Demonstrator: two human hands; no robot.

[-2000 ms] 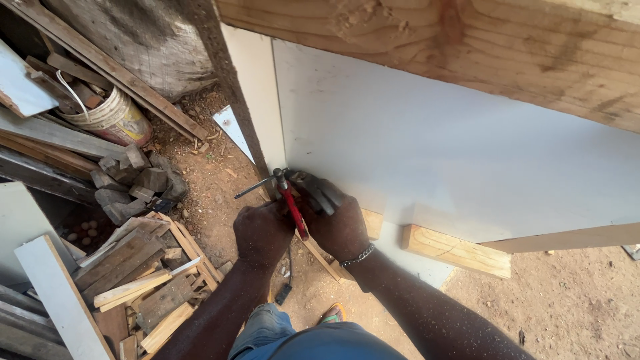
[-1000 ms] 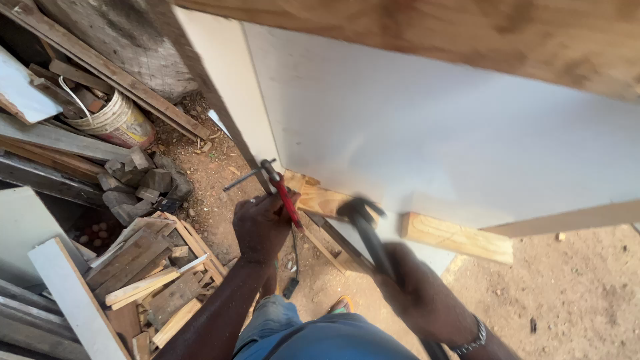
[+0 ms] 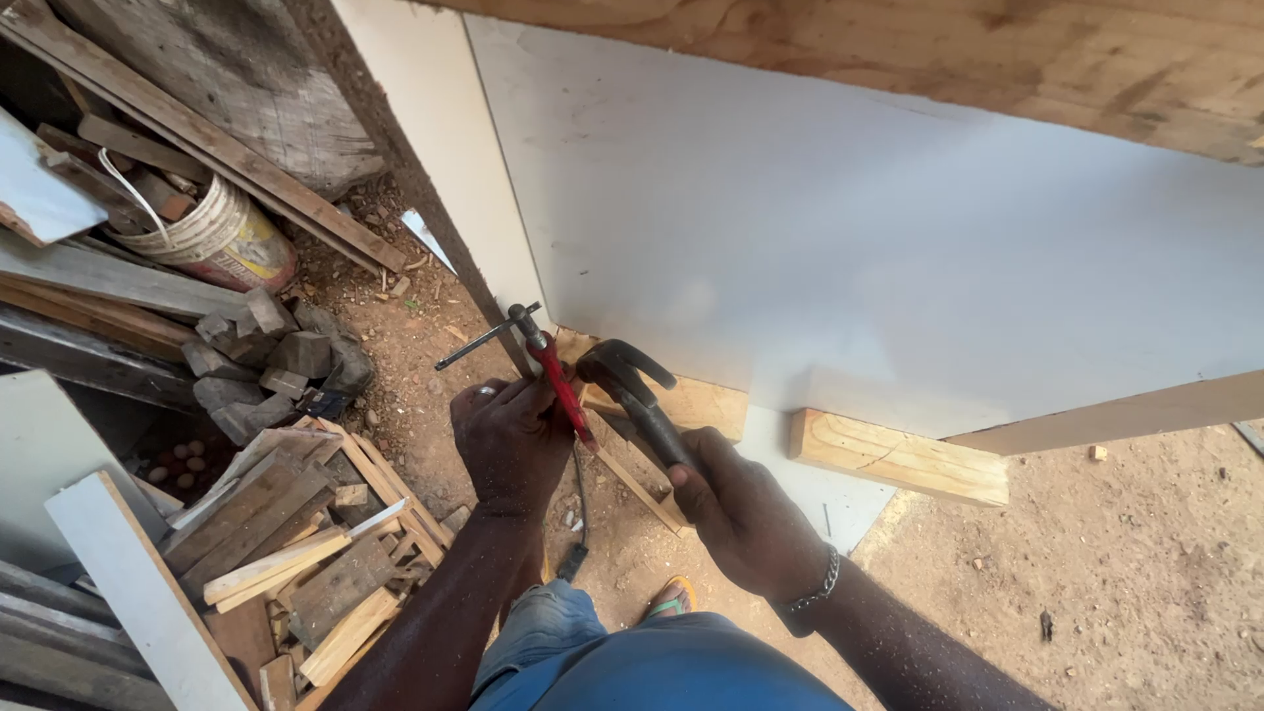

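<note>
My right hand (image 3: 746,513) grips the handle of a claw hammer (image 3: 637,400), its head close beside a red clamp (image 3: 563,390) with a metal screw and a sliding bar handle. The clamp sits at the lower corner of a white panel (image 3: 839,237), against the edge of an upright white board (image 3: 444,128). Beside the clamp, my left hand (image 3: 509,444) has its fingers bent near the board's edge; what they hold is hidden. A short wooden block (image 3: 701,405) lies along the panel's bottom, partly behind the hammer. Another wooden block (image 3: 899,456) is to its right.
A thick wooden beam (image 3: 889,59) crosses the top. On the left are a bucket of wood pieces (image 3: 222,232), a pile of scrap wood (image 3: 326,563), dark blocks (image 3: 286,365), and leaning boards (image 3: 138,583). A black cable plug (image 3: 571,563) hangs near my legs.
The hammer, lower right and blurred a second ago, has come up and left to the clamp with my right hand. My left hand stays by the clamp.
</note>
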